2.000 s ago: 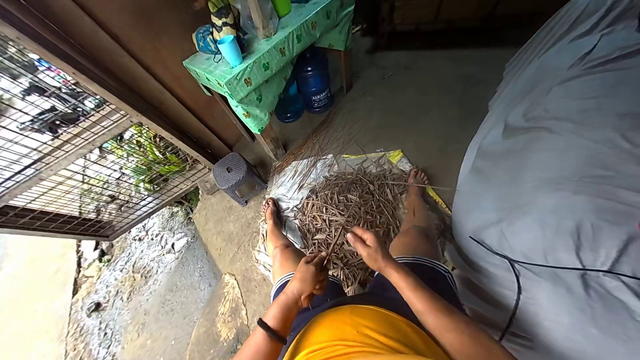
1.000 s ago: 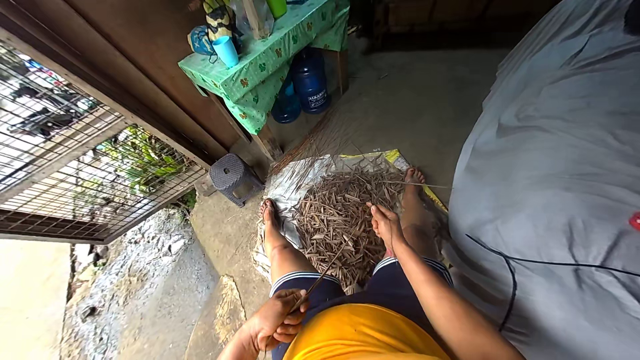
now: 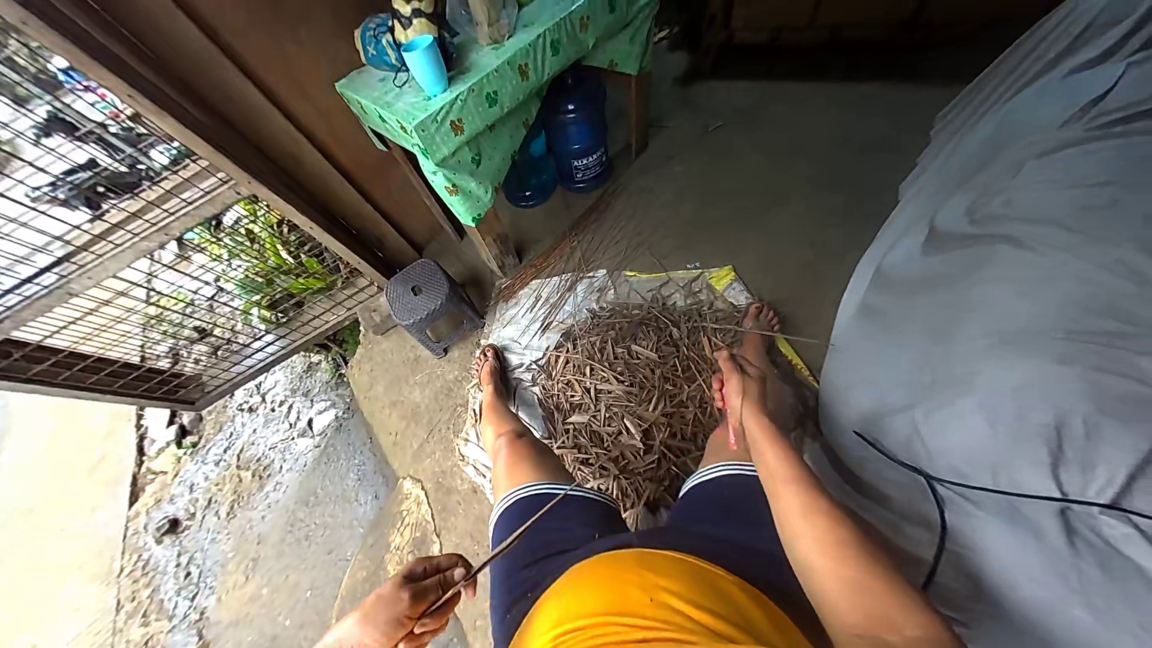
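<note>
My left hand (image 3: 423,596) is closed around a thin brown stick (image 3: 515,538) at the lower left, beside my thigh. Over the right edge of the pile, my right hand (image 3: 740,389) grips a small tool with a reddish-pink handle (image 3: 731,430); the rest of it is hidden by my fingers. Between my legs lies a heap of short, dry brown leaf or stalk pieces (image 3: 621,396) on a white and yellow sack (image 3: 531,315). Long thin sticks (image 3: 562,256) lie across the sack's far left edge.
A grey plastic stool (image 3: 434,301) stands left of the sack. Behind it is a table with a green cloth (image 3: 486,94), a light blue cup (image 3: 425,65) on top and blue water jugs (image 3: 578,130) below. Grey fabric (image 3: 999,342) with a black cord (image 3: 1026,493) covers the right side.
My hands, close together two seconds ago, are now far apart. The left has moved down and left with the stick, while the right has moved right, over the pile's edge.
</note>
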